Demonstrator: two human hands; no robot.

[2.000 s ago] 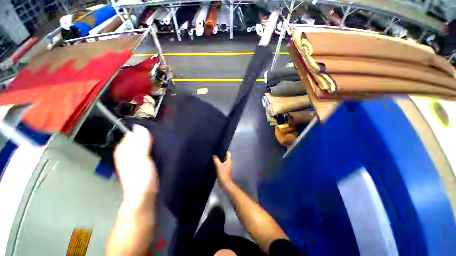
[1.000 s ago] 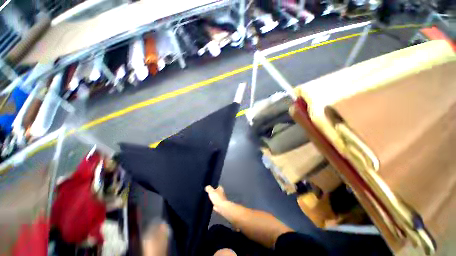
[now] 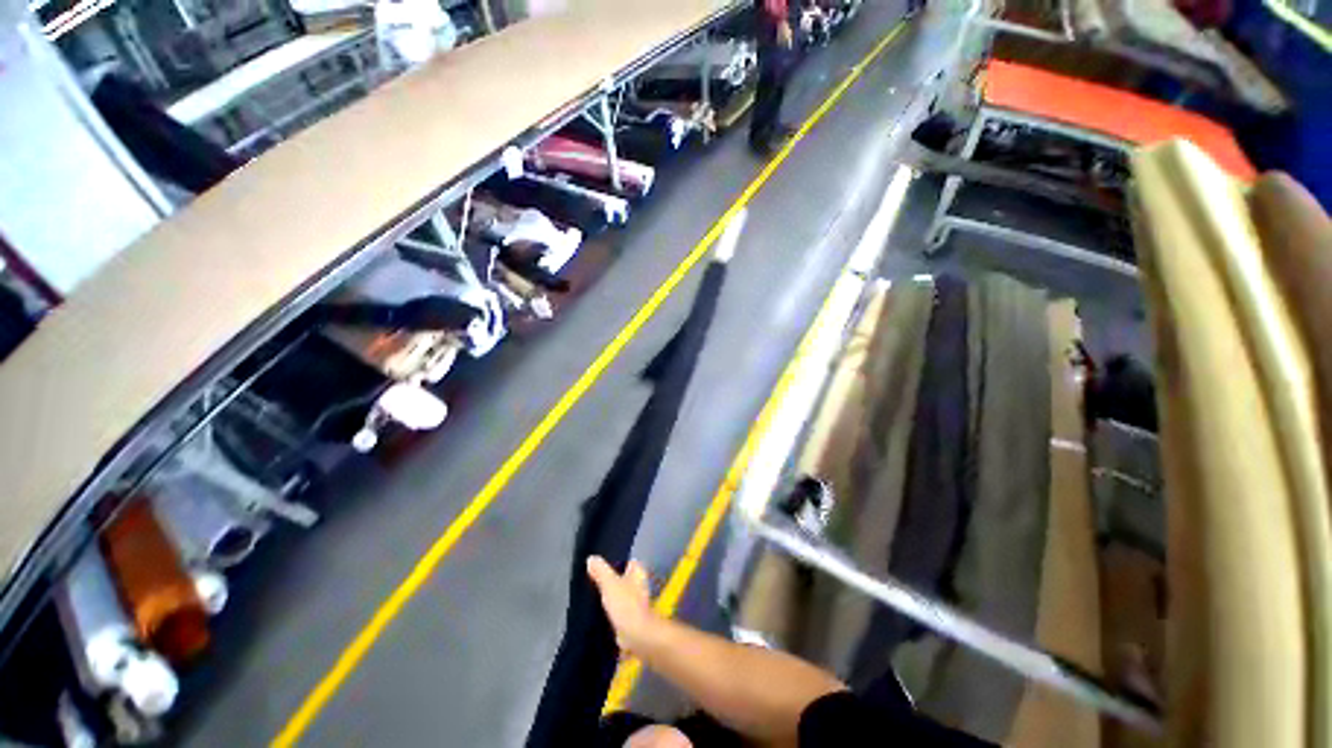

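A long roll of black material slants up and away from me over the grey floor. Its pale core tube end shows at the far tip. A loose black flap hangs along its left side. My right hand is on the roll near the bottom centre, with the fingers against its right side. The near end of the roll is cut off by the bottom edge. My left hand is not in view.
A long brown-topped table runs along the left, with rolls stored beneath. Yellow lines mark the floor. A rack of fabric rolls stands close on the right. A person stands far ahead beside the table. An orange-topped table is at the upper right.
The view has turned right along the aisle. The black sheet that was spread wide now hangs narrow along the roll. My left hand has left the picture; my right hand stays on the roll.
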